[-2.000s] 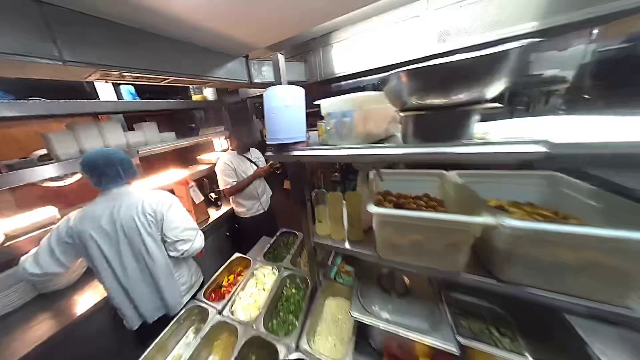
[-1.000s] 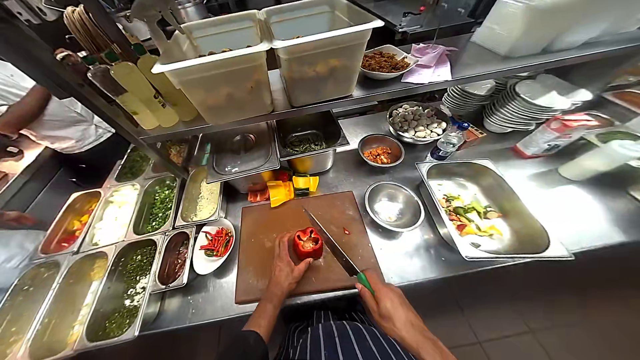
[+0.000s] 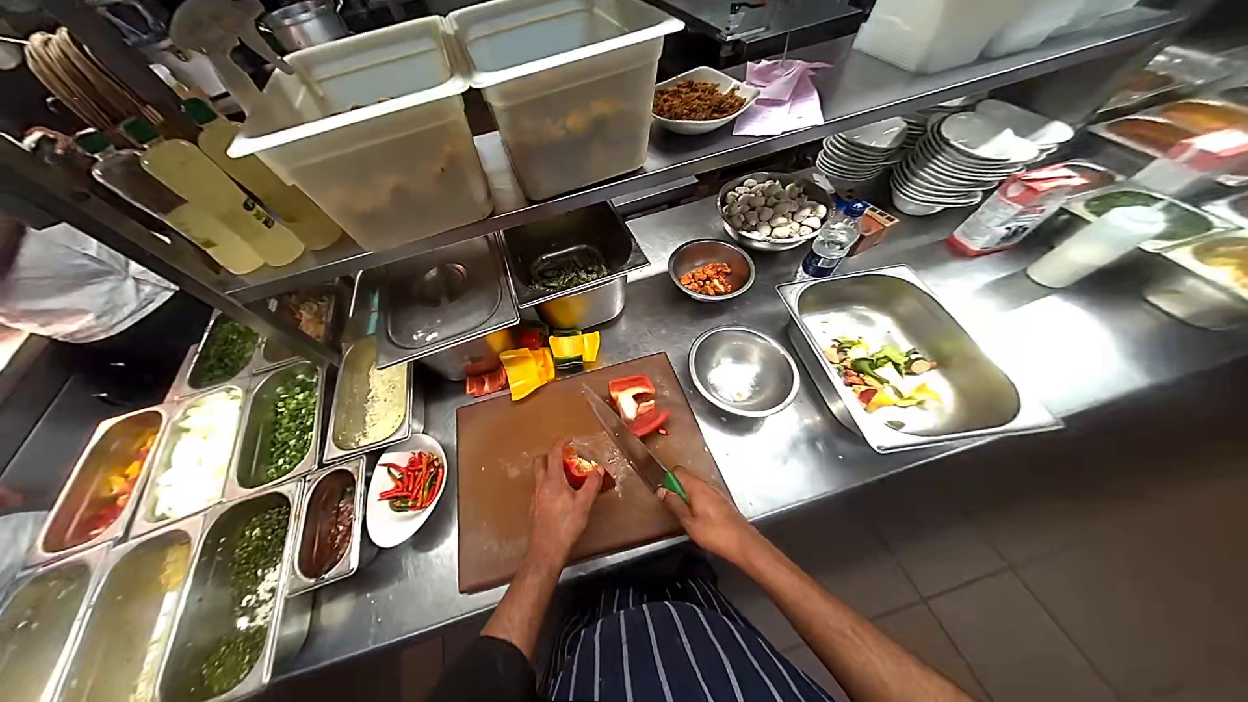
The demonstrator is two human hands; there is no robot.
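Note:
My left hand [image 3: 558, 502] holds a piece of red bell pepper [image 3: 582, 466] down on the brown cutting board [image 3: 507, 546]. My right hand [image 3: 704, 512] grips the green handle of a kitchen knife [image 3: 629, 444], its blade slanting up and left over the board, just right of the held piece. Beyond the blade lies another cut piece of red pepper [image 3: 636, 402] on the board. Yellow pepper pieces [image 3: 527, 372] sit at the board's far edge. An empty steel bowl [image 3: 744, 371] stands right of the board, and a white dish of red chillies [image 3: 413, 482] stands left of it.
A deep steel tray [image 3: 960, 366] with vegetable trimmings stands at right. Farther back are a bowl of mushrooms [image 3: 773, 210], a water bottle [image 3: 832, 242] and stacked plates [image 3: 960, 161]. Steel pans [image 3: 263, 556] of chopped food line the left. An overhead shelf [image 3: 838, 122] holds plastic tubs [image 3: 375, 166].
The view has swung down from the aisle to the board. Since one second ago, the red pepper has been parted; one part lies farther up the board, and another is under my left hand.

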